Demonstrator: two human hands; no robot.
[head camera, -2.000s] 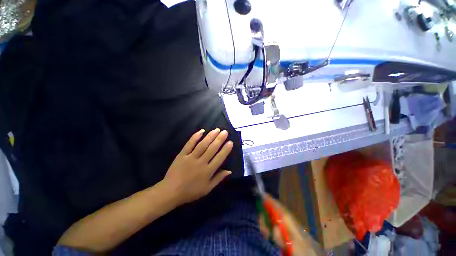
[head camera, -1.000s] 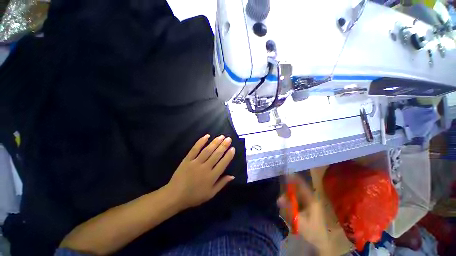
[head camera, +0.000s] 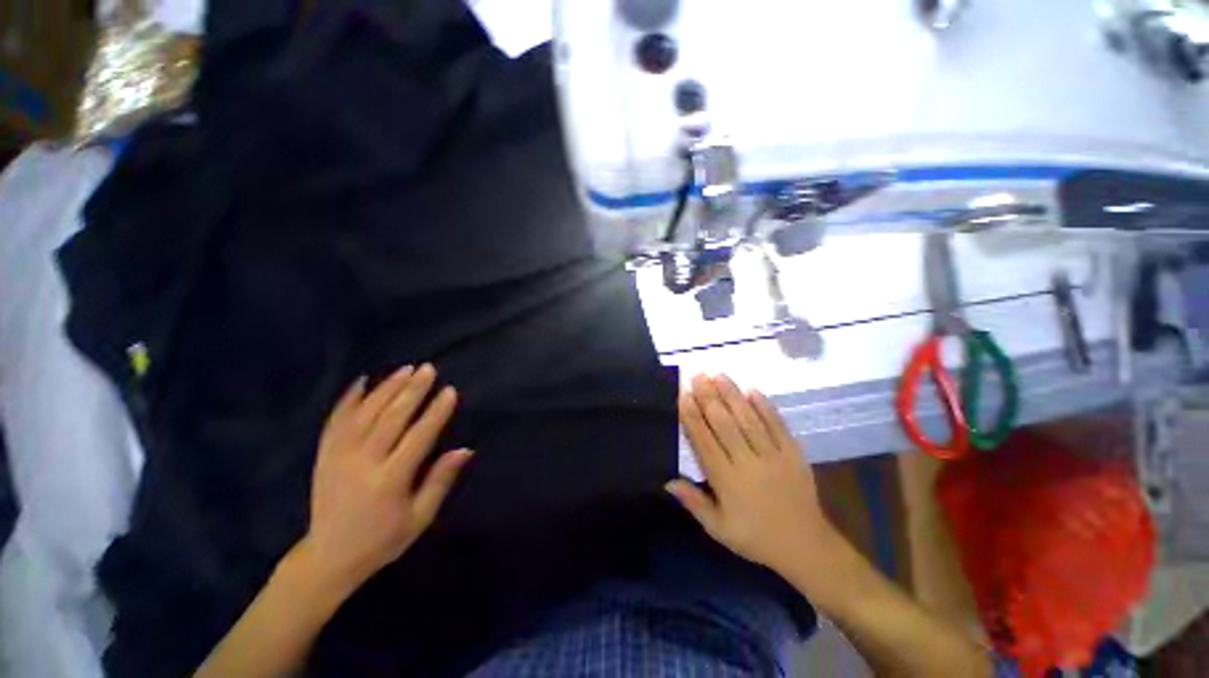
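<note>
A large black garment (head camera: 530, 331) covers the left of the table and hangs over the lap, its right edge running up to the presser foot area (head camera: 683, 265) of the white sewing machine (head camera: 849, 106). My left hand (head camera: 385, 470) lies flat on the garment, fingers apart. My right hand (head camera: 747, 464) rests at the garment's right edge on the table's grey front strip, fingers slightly spread, holding nothing. Scissors (head camera: 952, 378) with one red and one green handle loop lie on the bed at the right.
A slim dark metal tool (head camera: 1071, 322) lies right of the scissors. A red plastic bag (head camera: 1054, 550) is below the table at right. White cloth (head camera: 53, 318) is at far left, with a shiny clear-wrapped bundle (head camera: 137, 73) at the upper left.
My right hand has let go of the scissors, which now lie on the bed, and has come to the garment's edge. My left hand has moved left across the garment.
</note>
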